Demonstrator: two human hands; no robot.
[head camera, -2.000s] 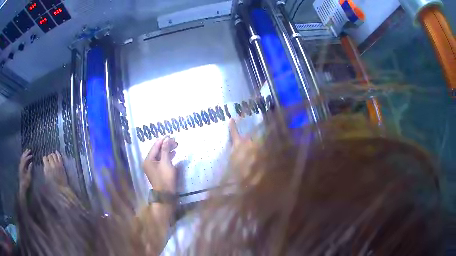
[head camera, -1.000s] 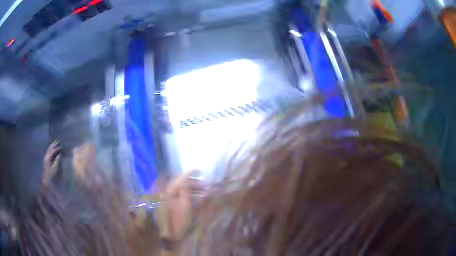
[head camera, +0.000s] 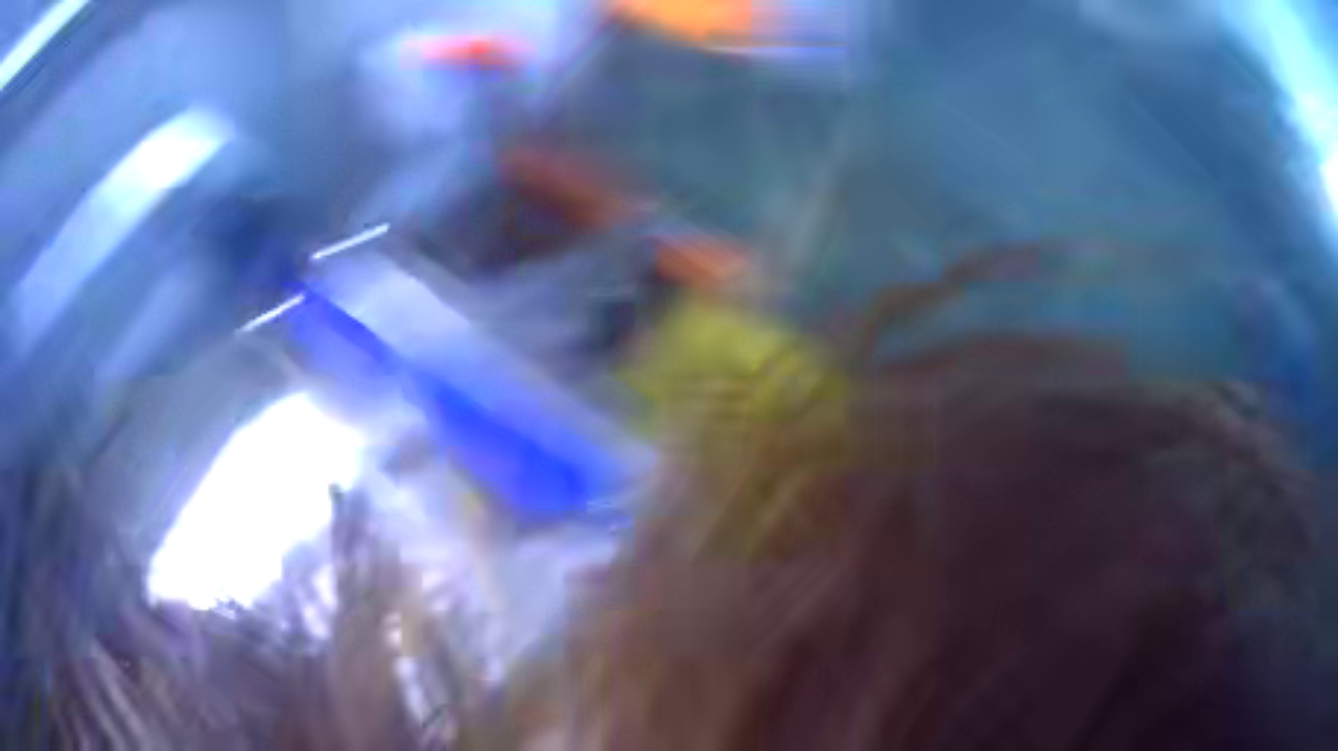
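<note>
The view is strongly blurred. A blue roller (head camera: 477, 426) runs diagonally at the left of centre. The machine bed (head camera: 264, 499) lies to its left with a strong white glare. Dark smudges at the glare's lower edge are too blurred to name. Neither my left hand nor my right hand can be made out. Hair covers the lower part of the picture.
A yellow crumpled thing (head camera: 741, 374) lies right of the roller. An orange post (head camera: 697, 253) is behind it. Another orange thing (head camera: 690, 15) is at the top edge. Brown hair (head camera: 998, 587) fills the lower right.
The view has swung to the right, so the bed and roller have shifted left and tilted. The hands, the left roller and the red readouts have gone from sight.
</note>
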